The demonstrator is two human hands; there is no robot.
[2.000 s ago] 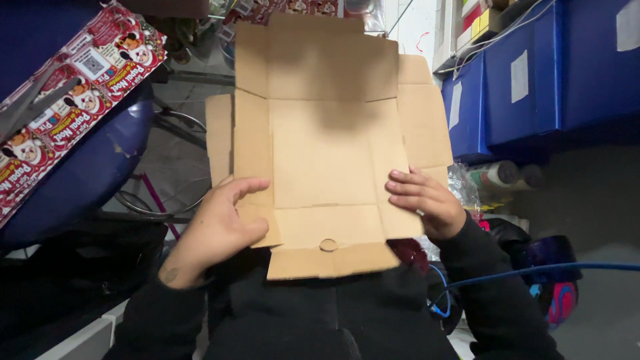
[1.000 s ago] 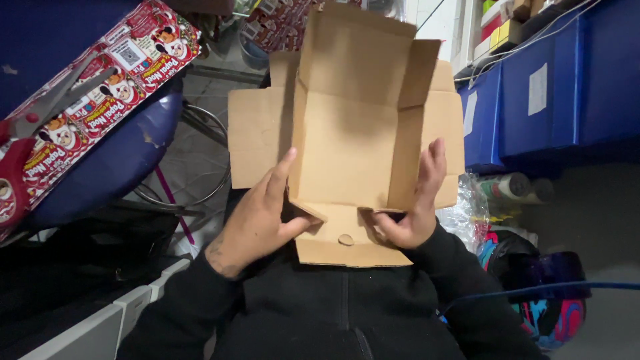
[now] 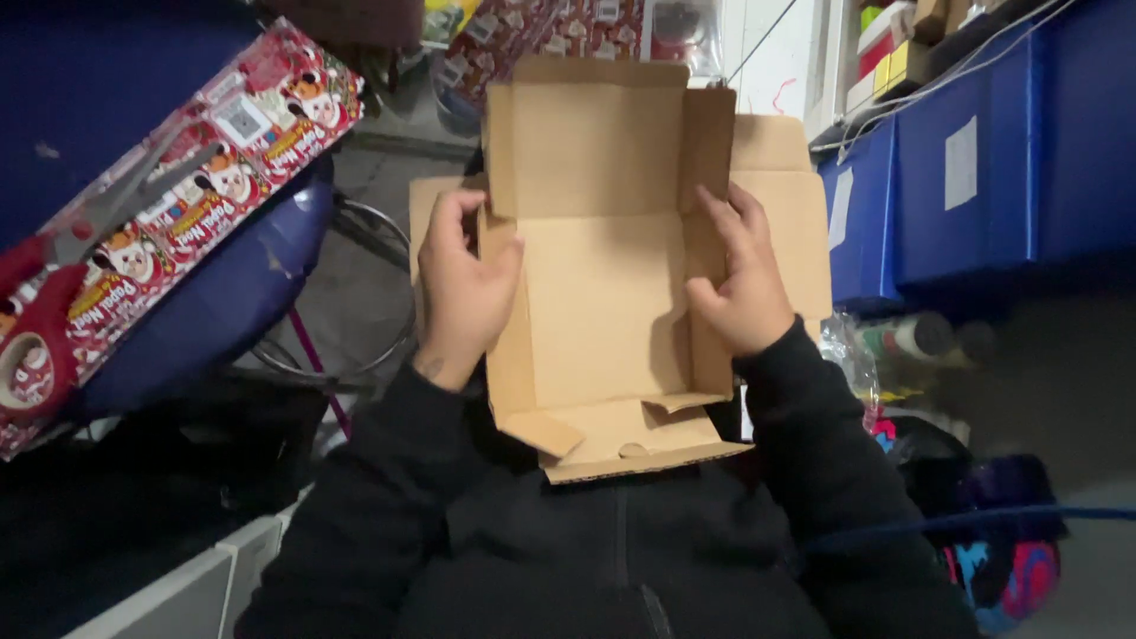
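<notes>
A partly folded cardboard box [image 3: 608,306] lies over the lap, its side walls raised and its near flap with a small round cutout spread flat. My left hand [image 3: 470,284] holds the left wall, thumb inside and fingers outside. On the right wall rests my right hand [image 3: 741,271], thumb and fingertips at its inner side. The far wall [image 3: 599,146] stands up with its corner tabs bent inward. Another piece of flat cardboard [image 3: 785,213] shows behind the box on both sides.
Red-handled scissors [image 3: 53,266] lie on printed Christmas packaging [image 3: 235,182] on a blue round seat [image 3: 240,302] at left. Blue bins [image 3: 967,169] stand at upper right. A blue cable [image 3: 1021,513] crosses the lower right, by a colourful helmet-like object [image 3: 1007,577].
Both hands have moved up from the near corners to the middle of the side walls. The side walls, flat two seconds ago, now stand raised, and the far corner tabs are turned in.
</notes>
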